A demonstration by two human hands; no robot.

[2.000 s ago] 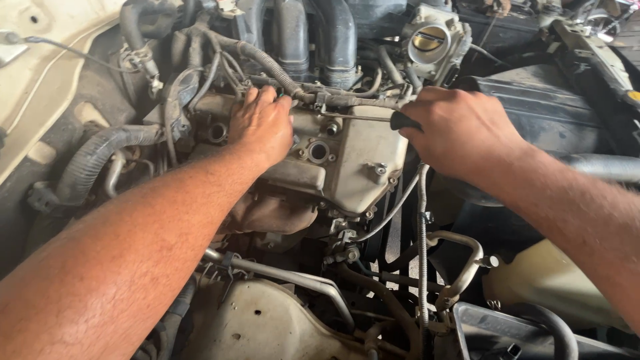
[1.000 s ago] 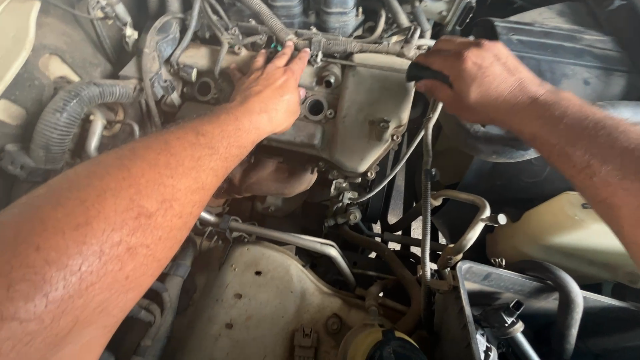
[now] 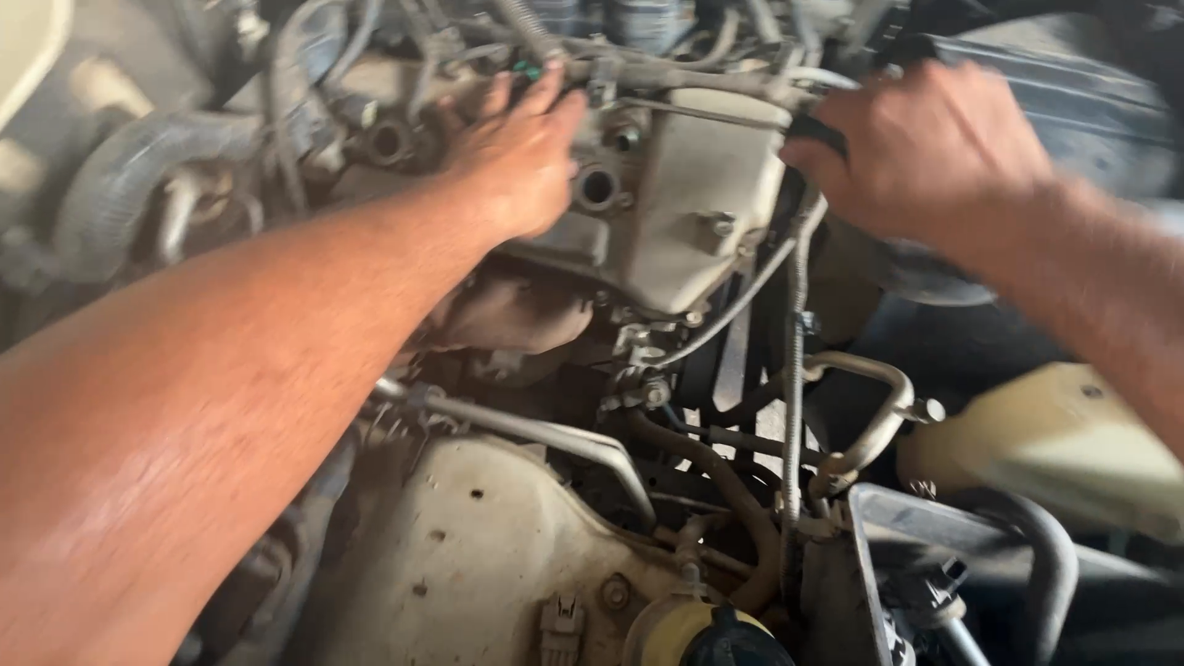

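Note:
My left hand (image 3: 518, 157) rests with spread fingers on the engine's valve cover (image 3: 708, 185), by the wiring harness along its upper edge. No object shows in it. My right hand (image 3: 925, 148) is closed around the black handle (image 3: 821, 135) of a screwdriver-like tool. Its thin metal shaft (image 3: 708, 115) runs left from the handle across the top of the cover toward a harness bracket (image 3: 603, 81); where the tip ends cannot be made out. Below my left hand is a round open port (image 3: 595, 188) in the cover.
A corrugated hose (image 3: 139, 176) curves at the left. A thin ribbed conduit (image 3: 793, 370) hangs down right of the engine. Bent metal pipes (image 3: 555, 439), a pale plastic reservoir (image 3: 1036, 444), a black tray (image 3: 860, 555) and a yellow-and-black cap (image 3: 712, 638) lie lower down.
The left hand's fingers, bent at the harness two seconds ago, are now spread flatter. The right hand keeps its hold on the black handle. The view has shifted downward.

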